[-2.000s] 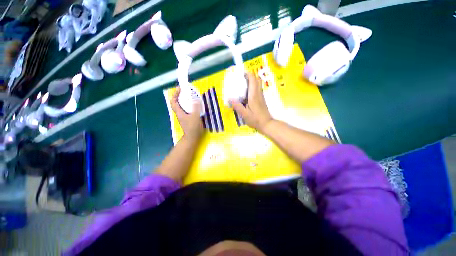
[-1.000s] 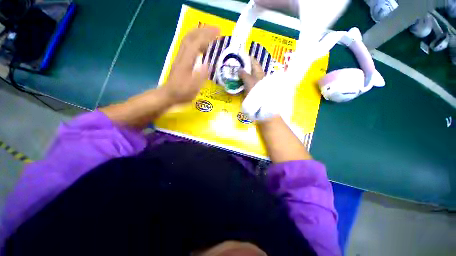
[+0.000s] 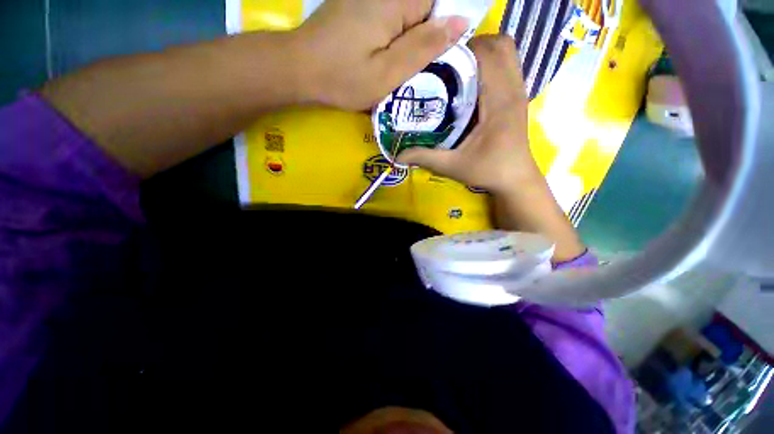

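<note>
The open ear cup of a white headset is held over the yellow sheet. Its inside shows a white centre, a dark ring, thin wires and a green circuit board. My right hand is round the cup's right side, its thumb at the lower rim. My left hand is at the cup's upper left; its fingertips are partly hidden. A thin silver-white battery hangs outside the cup's lower rim on thin wires. The closed ear cup is nearest me, on the blurred headband.
The yellow printed sheet lies on the green bench. Part of another white headset shows at the right behind the headband. Blurred blue and other items are at the lower right.
The view is closer to the cup. My left hand has come from beside the cup onto its upper left. The closed cup and headband have swung down and right; the battery now shows below the rim.
</note>
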